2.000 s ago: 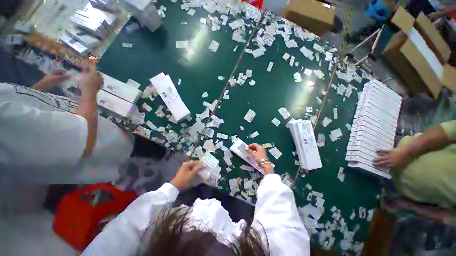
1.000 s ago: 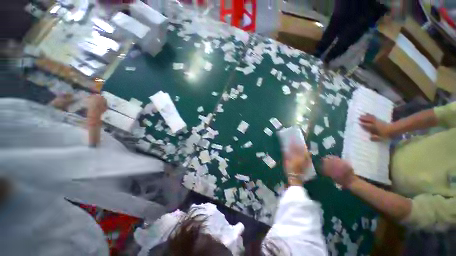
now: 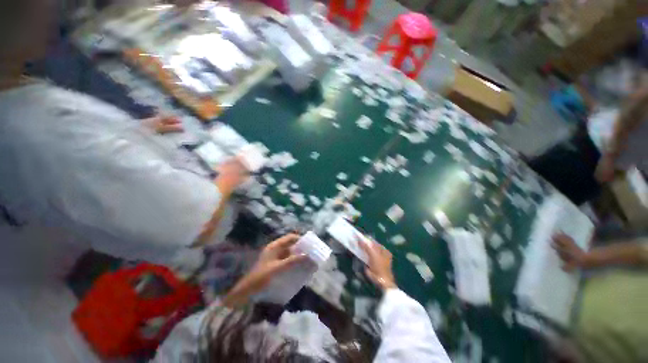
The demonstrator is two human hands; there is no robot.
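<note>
My right hand [image 3: 379, 264] holds a slim white product box [image 3: 348, 239] by its near end, over the table edge. My left hand [image 3: 277, 257] holds a small pale label sheet [image 3: 312, 247] between thumb and fingers, just left of the box. The sheet and box are close but look apart. A group of white boxes [image 3: 469, 266] lies to the right of my right hand. The frame is blurred, and no sticker can be made out.
The green table [image 3: 284, 135] is littered with backing paper scraps [image 3: 395, 212]. A worker's hand [image 3: 568, 251] rests on a box stack [image 3: 543, 262] at right. A white-sleeved worker [image 3: 106, 163] sits at left, near a red stool [image 3: 131, 308]. Another red stool [image 3: 408, 42] stands beyond.
My left hand has come back into view with the label sheet. My right hand has moved left, from the box group to the near edge, with a box. The left worker's arm reaches further in.
</note>
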